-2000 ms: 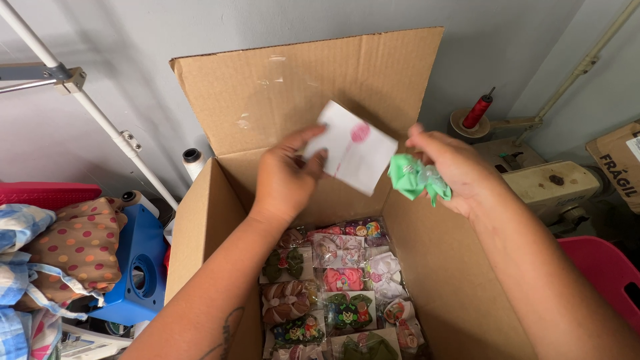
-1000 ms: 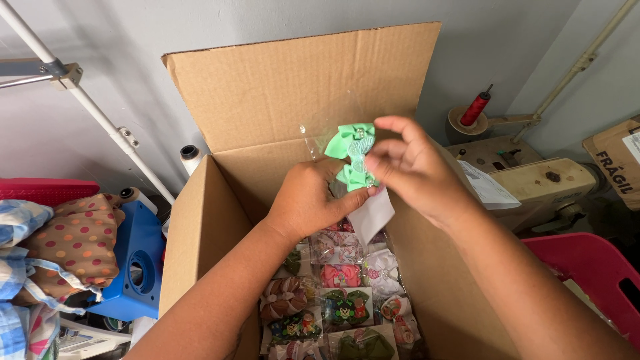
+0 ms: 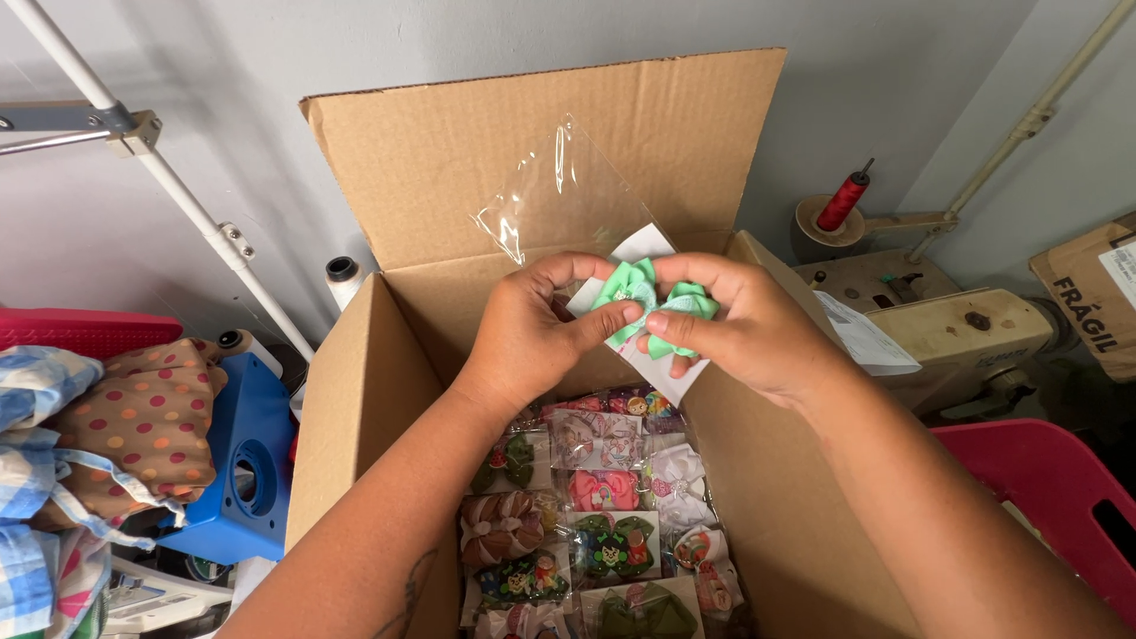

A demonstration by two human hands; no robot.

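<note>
My left hand [image 3: 555,324] and my right hand [image 3: 732,324] pinch a mint-green ribbon hair bow [image 3: 627,293] between thumbs and fingers, one at each side. Behind the bow a white card [image 3: 683,380] slants, partly hidden by the fingers. A clear plastic bag [image 3: 568,195] stands up behind my hands. Below them is an open cardboard box [image 3: 541,160] with its back flap raised. Inside lie several bagged hair bows on cards, among them a pink bow [image 3: 603,490], a brown striped bow [image 3: 503,530] and a dark green bow [image 3: 646,614].
At the left are polka-dot fabric [image 3: 142,417], a blue plastic part [image 3: 244,470] and a thread cone [image 3: 343,277]. At the right are a sewing machine [image 3: 967,328], a red thread spool [image 3: 843,202], a magenta basket [image 3: 1021,444] and another cardboard box [image 3: 1087,293]. A grey wall stands behind.
Two seconds ago my left hand held the card and my right hand the bow, apart. Now both hands hold the bow against the card, and the clear bag stands spread behind them.
</note>
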